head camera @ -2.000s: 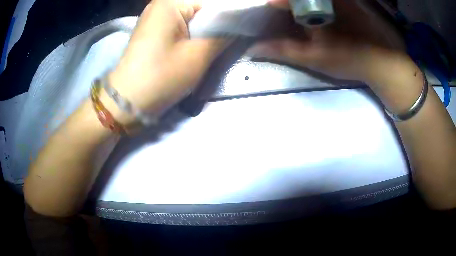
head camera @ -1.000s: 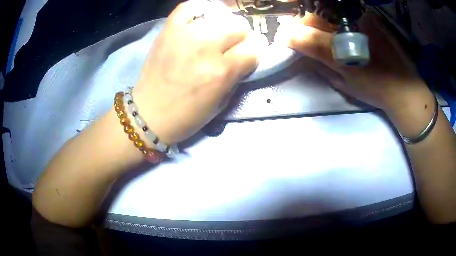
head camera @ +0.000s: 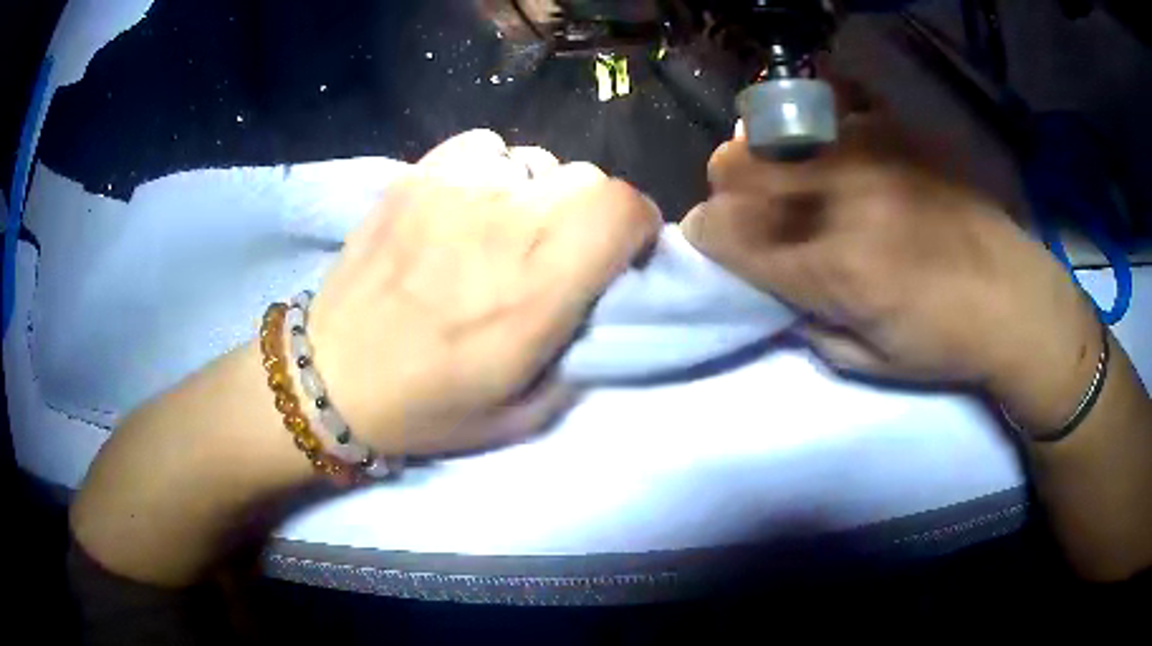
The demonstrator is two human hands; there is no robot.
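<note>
A black fabric panel (head camera: 316,95), dotted with lint, spreads behind my hands under the machine. A pale cut piece (head camera: 689,309) lies between my hands, its curved lower edge toward me. The small bright presser foot (head camera: 612,77) is at top centre, above the black fabric and beyond my fingertips. My left hand (head camera: 486,297) is curled with its fingertips hidden, closed on the pale cut piece at its left. My right hand (head camera: 872,240) pinches the pale piece at its right; its fingers are partly behind the fitting.
A grey cylindrical fitting (head camera: 788,117) hangs right of the presser foot. Blue scissor handles (head camera: 1113,293) lie at the right. The white table (head camera: 809,442) has a ruler-marked grey front edge (head camera: 505,577). A blue strip (head camera: 15,227) runs at the far left.
Both hands have come down toward me, away from the presser foot. More black fabric shows behind them, and the pale piece now stretches between them over the spot where the metal plate showed.
</note>
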